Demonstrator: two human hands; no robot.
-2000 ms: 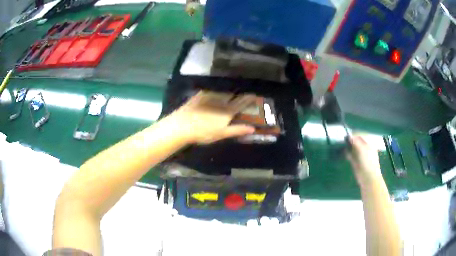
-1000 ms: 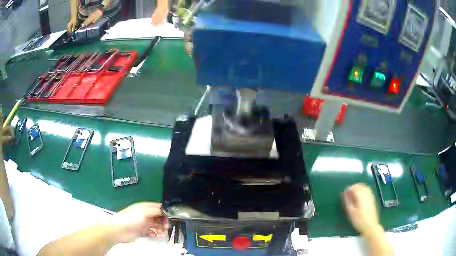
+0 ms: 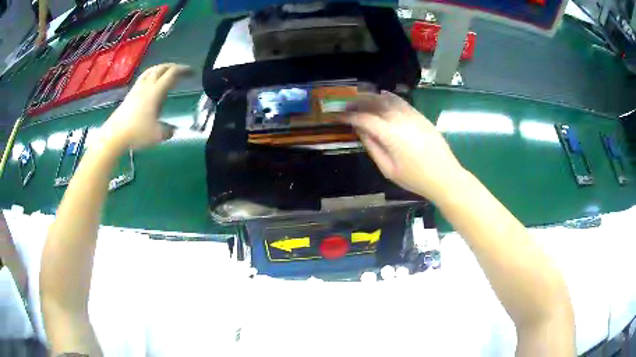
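Observation:
A phone frame with a blue patch (image 3: 286, 103) lies in or on the orange-brown nest (image 3: 300, 138) on the glossy black platform (image 3: 279, 174). My right hand (image 3: 394, 136) is at the frame's right end, its fingertips on or just over it; whether it grips is not clear. My left hand (image 3: 143, 111) is raised left of the platform, fingers apart, holding nothing. Another phone frame (image 3: 124, 171) lies on the belt, partly hidden behind my left hand and wrist. The grey press head (image 3: 314, 36) is behind the nest.
More phone frames lie on the green belt, left (image 3: 71, 157) and right (image 3: 575, 155). A slotted red tray (image 3: 104, 63) stands at the far left. The front panel has a red button (image 3: 334, 246) between yellow arrows. White covering (image 3: 307, 314) is nearest me. Small white pieces (image 3: 388, 272) lie below the panel.
The nest, hidden under the machine's black front a second ago, now shows with a frame. My left hand has left the machine's lower left side and risen; my right hand has moved left to the nest.

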